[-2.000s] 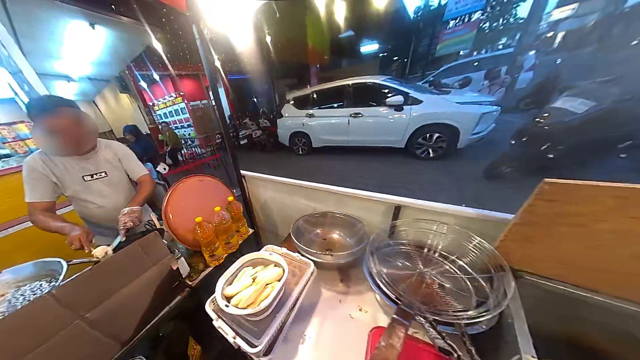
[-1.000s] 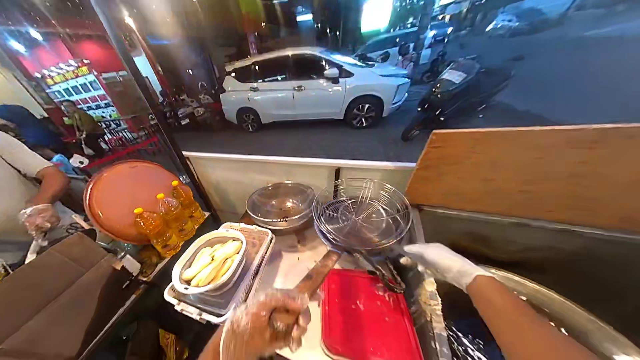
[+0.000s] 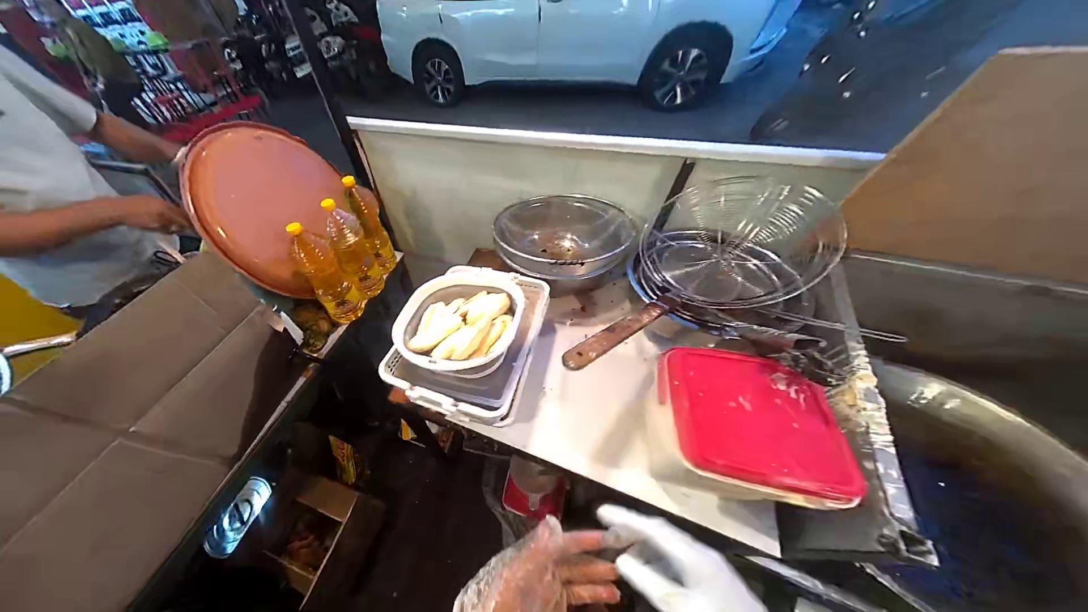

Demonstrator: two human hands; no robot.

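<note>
My left hand (image 3: 544, 568), in a clear plastic glove, is at the bottom centre with its fingers apart. Beside it on the right is my right hand (image 3: 680, 565) in a white glove, its fingertips close to the left fingers; whether they touch I cannot tell. Neither hand shows anything held. Above them on the white table (image 3: 561, 408) are a container with a red lid (image 3: 756, 425), a wooden-handled utensil (image 3: 616, 336), wire strainers (image 3: 739, 246) and a mesh bowl (image 3: 563, 234). An oval bowl (image 3: 406, 340) of pale, long food pieces (image 3: 463, 325) sits on a white basket (image 3: 510, 408).
Bottles of yellow oil (image 3: 323, 263) stand at the left, near a large round reddish-brown tray (image 3: 263, 200) that a co-worker touches. Cardboard (image 3: 127, 425) covers the left side. A large metal pan (image 3: 986, 408) of dark liquid lies at the right, below a brown board (image 3: 969, 161).
My left hand has let go of the wooden handle, which now rests on the table. My right hand has left the strainers and come beside the left. The view has tipped down.
</note>
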